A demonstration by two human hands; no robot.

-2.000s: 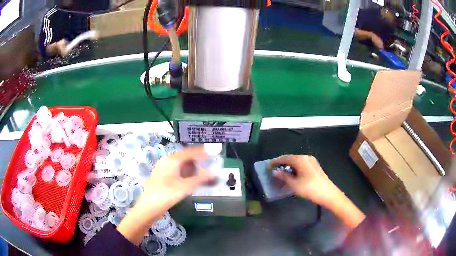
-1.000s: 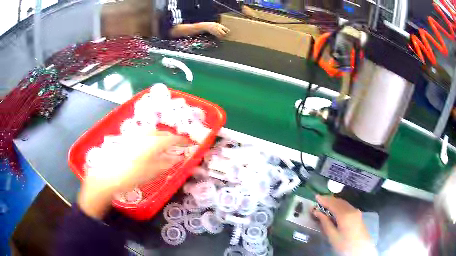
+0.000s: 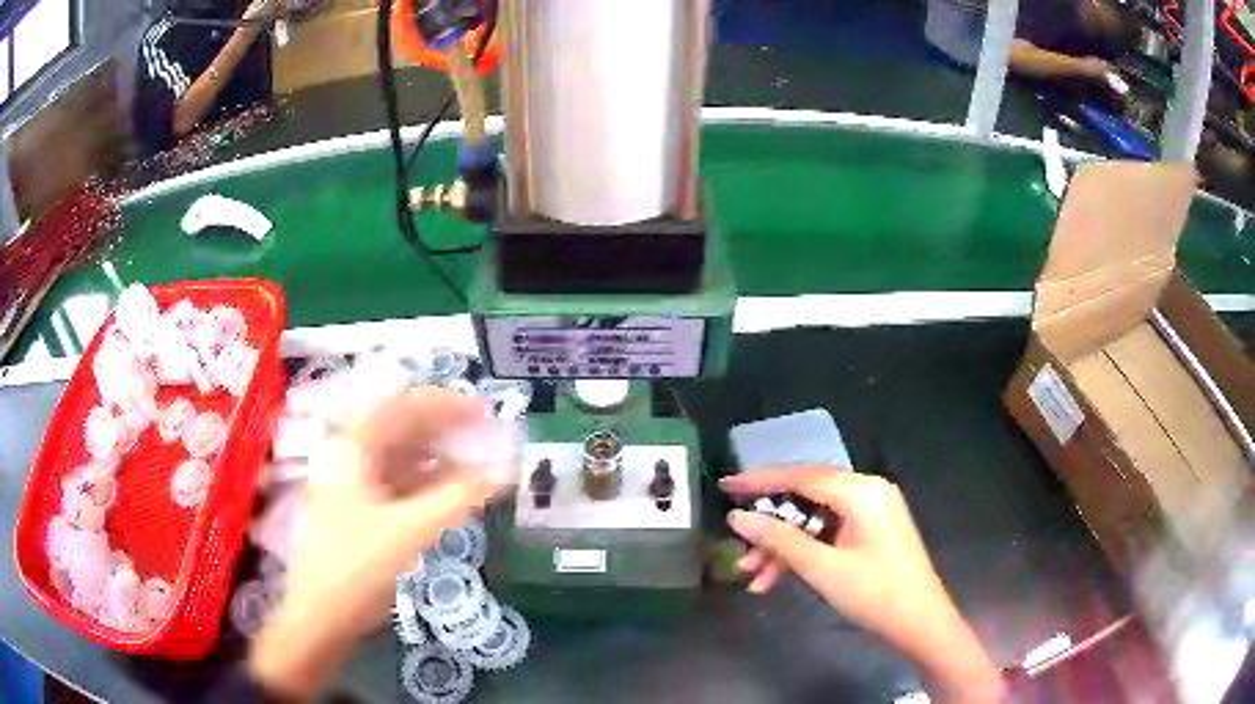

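Note:
My left hand (image 3: 372, 502) is blurred and holds a translucent white plastic gear (image 3: 475, 437) between thumb and fingers, left of the press fixture. My right hand (image 3: 853, 550) holds a short black-and-silver banded stack of bearings (image 3: 789, 514), just in front of the grey-blue press switch (image 3: 791, 437). The silver fixture plate (image 3: 602, 508) has a brass-coloured centre post (image 3: 602, 465) between two black knobs. A small ring seems to sit on the post. The pale press ram (image 3: 602, 391) is above it, apart from it.
A red basket (image 3: 207, 550) of white gears stands at left, beside a loose gear pile (image 3: 461, 605). The press cylinder (image 3: 599, 110) rises centrally. An open cardboard box (image 3: 1101, 399) stands at right. A green conveyor belt (image 3: 853, 220) runs behind; people's arms show beyond it.
The view has swung back right from the basket. My left hand has moved from the basket to beside the fixture and now holds a gear. My right hand has moved off the fixture toward the switch.

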